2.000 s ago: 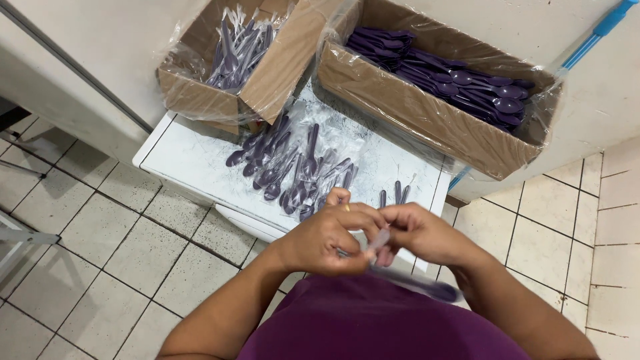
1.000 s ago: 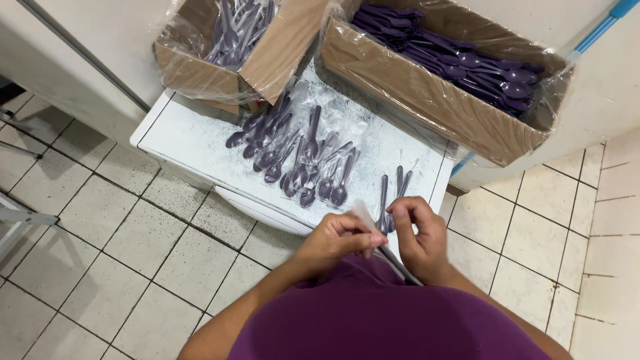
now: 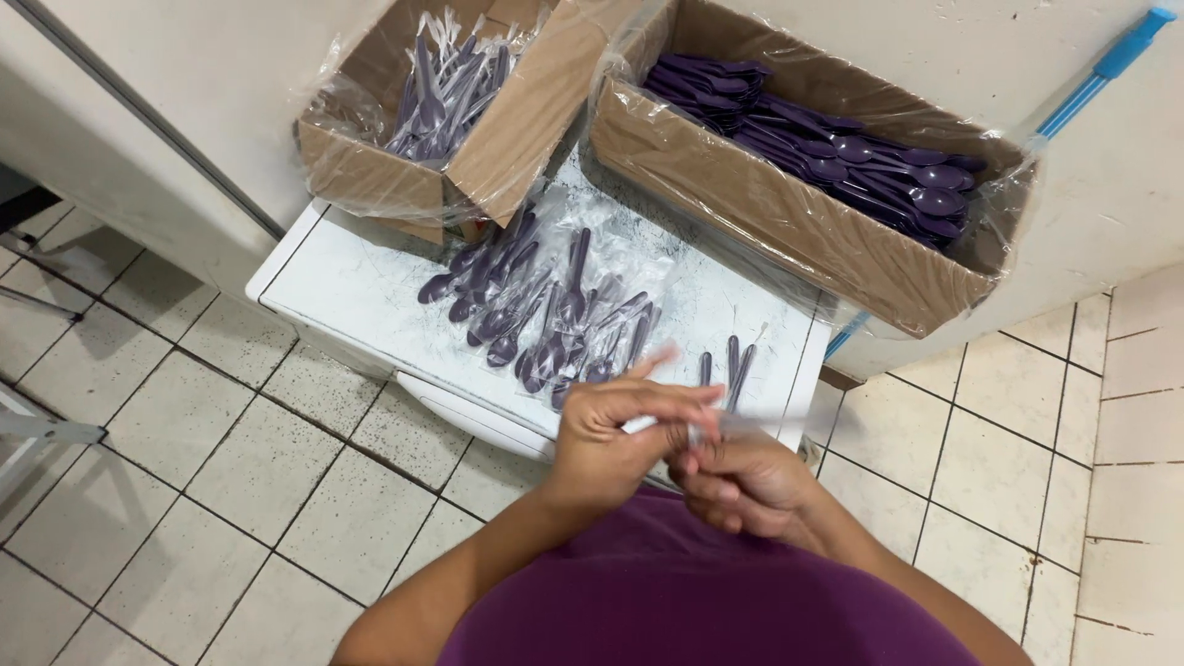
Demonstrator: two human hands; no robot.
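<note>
My left hand point(image 3: 615, 430) and my right hand point(image 3: 749, 481) meet in front of my body, with a blurred, translucent plastic sleeve point(image 3: 786, 422) pinched between their fingers. Blur hides what the sleeve contains. Just beyond my fingers, a few loose purple plastic spoons point(image 3: 736, 370) lie on the white scratched top, their bowls hidden by my hands. Left of these is a pile of purple spoons in clear sleeves point(image 3: 546, 324). More sleeved spoons point(image 3: 444, 102) fill the left carton, and unwrapped purple spoons point(image 3: 832, 157) lie in the right carton.
The left cardboard box point(image 3: 370, 171) and the longer right cardboard box point(image 3: 795, 217), both with clear plastic liners, sit at the back of the white cabinet top point(image 3: 342, 277). A blue pole point(image 3: 1091, 83) leans behind at right. Metal legs point(image 3: 46, 425) stand at far left.
The purple spoon in its sleeve, seen between my hands two seconds ago, is now only a pale blur pointing right. My hands have come closer together since one second ago.
</note>
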